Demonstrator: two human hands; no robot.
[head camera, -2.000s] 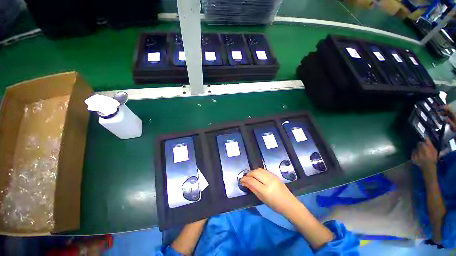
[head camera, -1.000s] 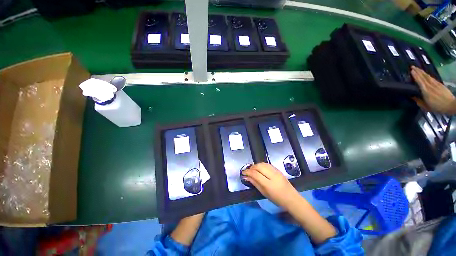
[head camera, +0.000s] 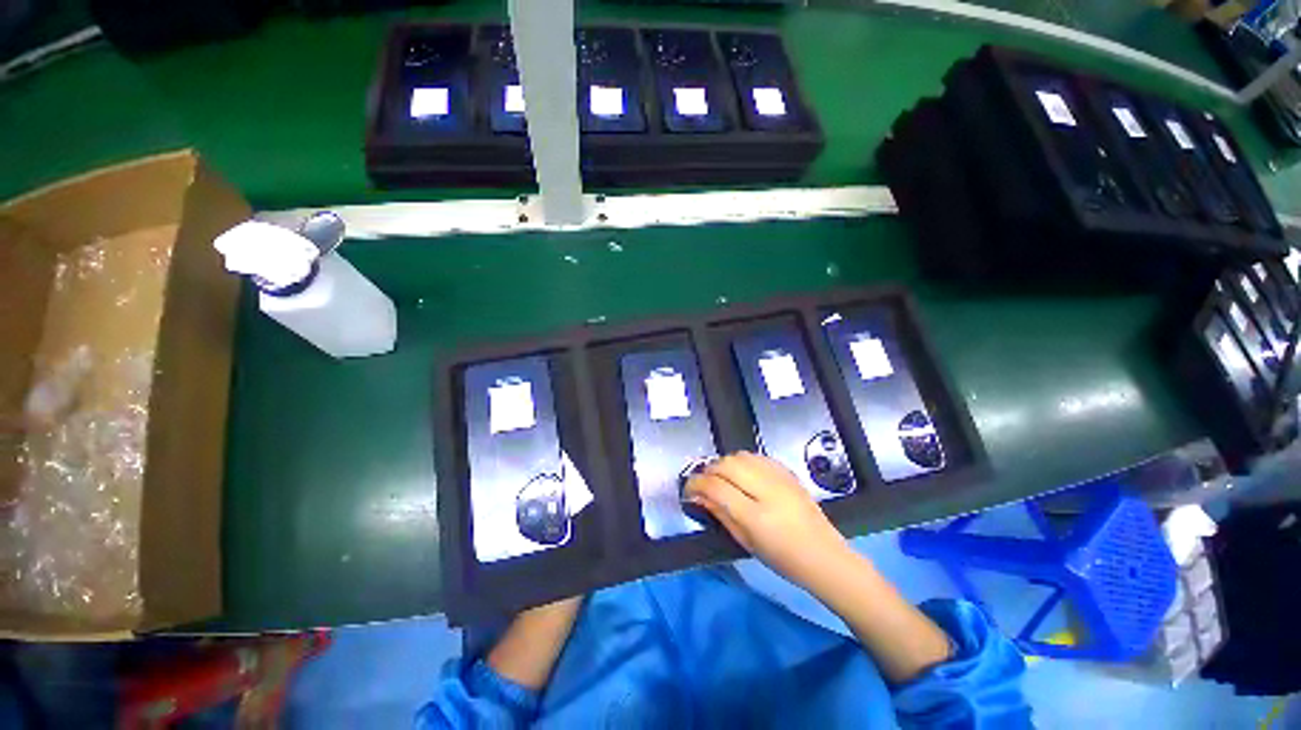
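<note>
A black foam tray (head camera: 599, 563) lies nearest me with four glossy phones, each with a pale square label. My right hand (head camera: 763, 511) has its fingertips together on the round camera area of the second phone (head camera: 668, 454) from the left; whether anything is between them is hidden. The leftmost phone (head camera: 500, 471) shows its round camera module (head camera: 541, 509), with a white slip (head camera: 577, 488) beside it. My left forearm (head camera: 535, 642) goes under the tray's near edge, and that hand is hidden.
An open cardboard box (head camera: 193, 414) with clear plastic scraps stands left. A white dispenser bottle (head camera: 335, 311) stands behind the tray, near an upright post (head camera: 548, 129). Another phone tray (head camera: 599, 164) lies at the back; stacked foam trays (head camera: 970, 186) stand right. A blue stool (head camera: 1113, 571) is below.
My right fingertips remain at the second phone's camera area. The other person's hand at the right has gone from view. The view has shifted slightly.
</note>
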